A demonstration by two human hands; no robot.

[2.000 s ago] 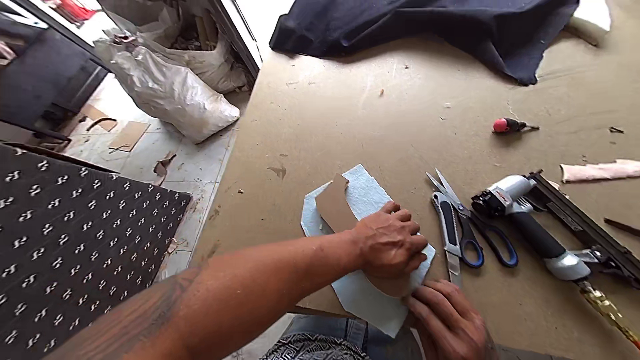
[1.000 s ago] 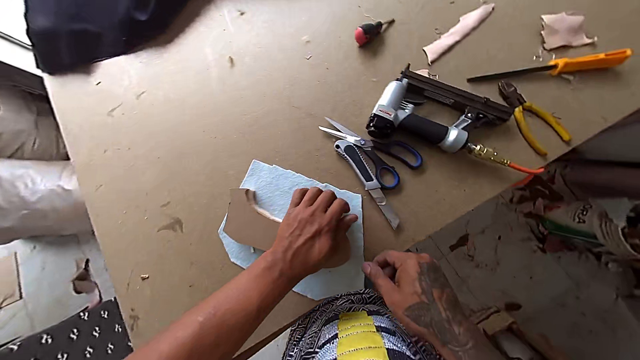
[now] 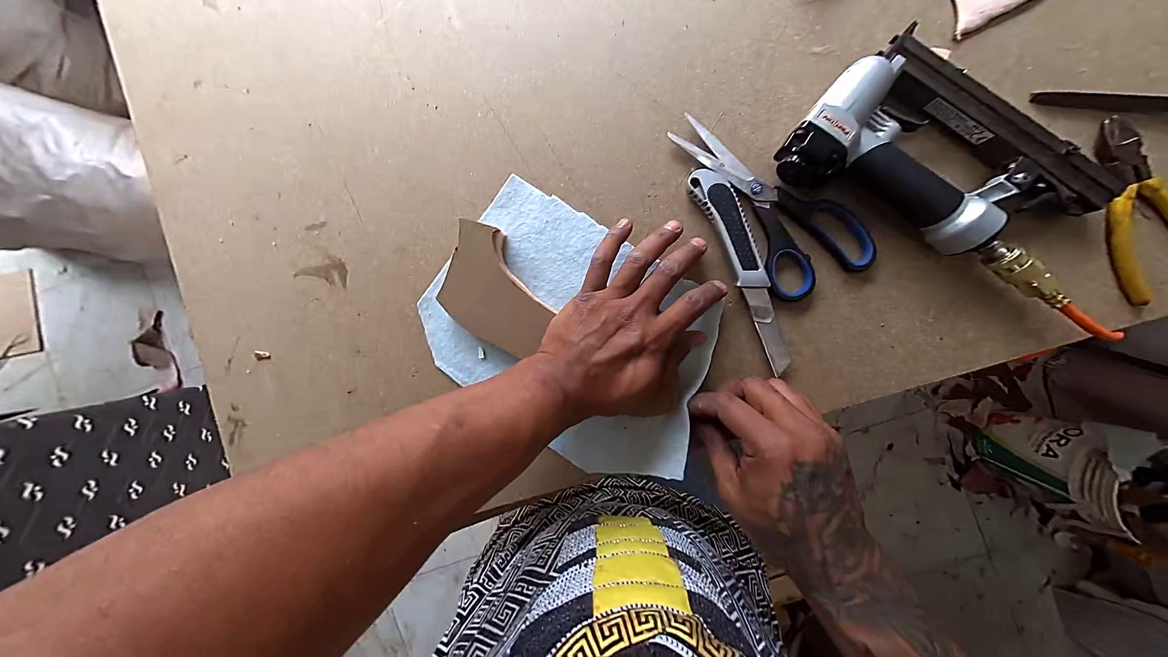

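A pale blue sheet of fibrous padding [image 3: 547,239] lies on the worktable near its front edge. On top of it is a curved brown piece of board or leather [image 3: 490,292], its right part hidden under my left hand [image 3: 630,338]. That hand presses flat with its fingers spread. My right hand [image 3: 771,438] touches the right edge of the padding at the table's front edge, fingers bent; whether it pinches the padding is unclear. A utility knife [image 3: 735,228] with its blade out lies just above my right hand, against a pair of scissors [image 3: 776,219] with slightly parted blades.
Farther right lie a pneumatic stapler [image 3: 912,173] with an orange air hose [image 3: 1090,324], pliers with yellow handles [image 3: 1127,237] and a dark blade or file [image 3: 1095,100]. White sacks [image 3: 68,173] stand left of the table [image 3: 319,137]. Patterned dark fabric [image 3: 100,474] is at lower left.
The view has shifted strongly. My left hand, bunched over the brown piece in the earlier frames, now lies flat with its fingers spread. My right hand stays by the padding's edge.
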